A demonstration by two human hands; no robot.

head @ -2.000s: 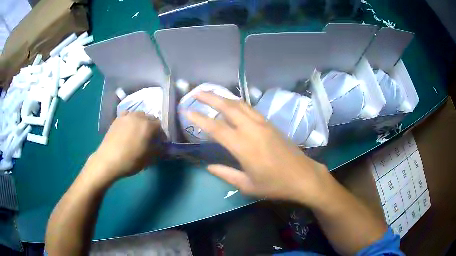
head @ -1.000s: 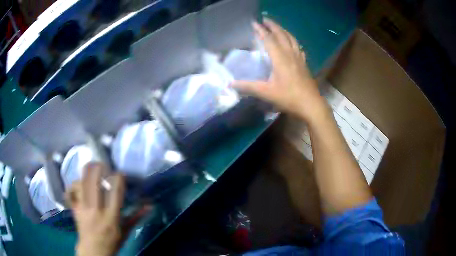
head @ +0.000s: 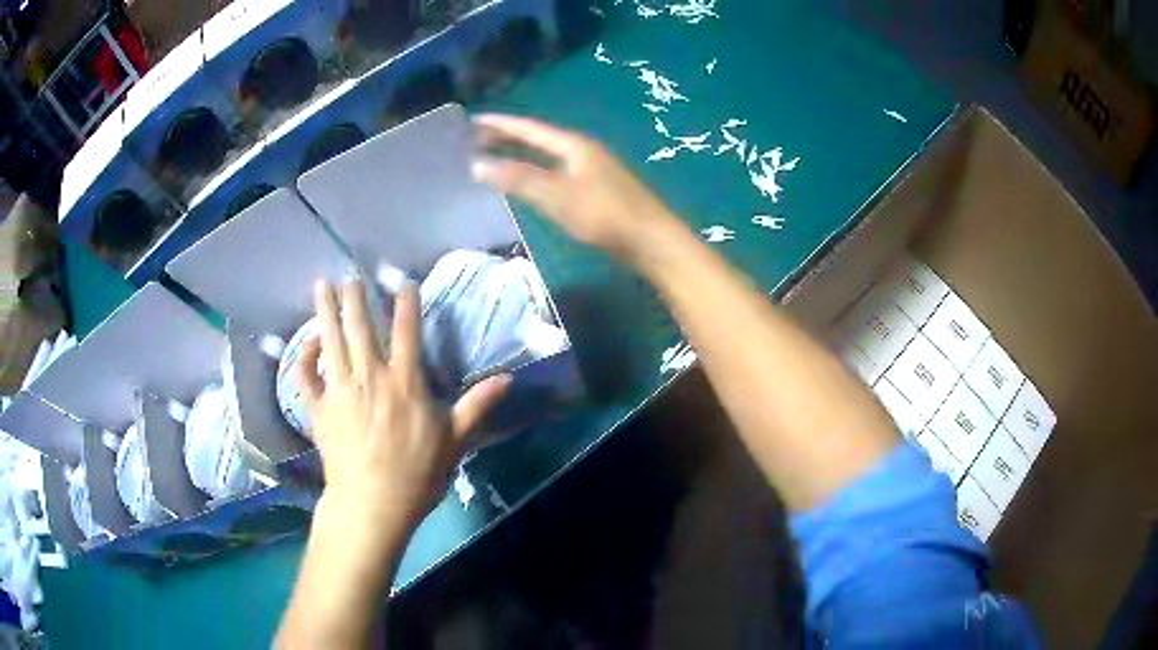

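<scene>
A row of open retail boxes (head: 254, 508) runs from the left to the middle, lids standing up. Each holds a whitish wrapped product (head: 483, 311). My left hand (head: 375, 394) lies with fingers spread over the second box from the right, its thumb in front of the rightmost box. My right hand (head: 559, 178) is at the upper right edge of the rightmost box lid (head: 400, 191), thumb and fingers apart; whether it touches the lid is unclear. White bars (head: 273, 344) show at the box corners.
Closed retail boxes with dark round pictures (head: 279, 74) stand in rows behind. White scraps (head: 762, 172) lie on the green table (head: 838, 76). A deep brown master carton (head: 1054, 292) at right holds white box tops (head: 965, 425). White accessory pieces (head: 19, 508) lie far left.
The view has swung to the right. The box row sits further left in the picture and the boxes stand closer together. My left hand has moved to the boxes at the row's right end.
</scene>
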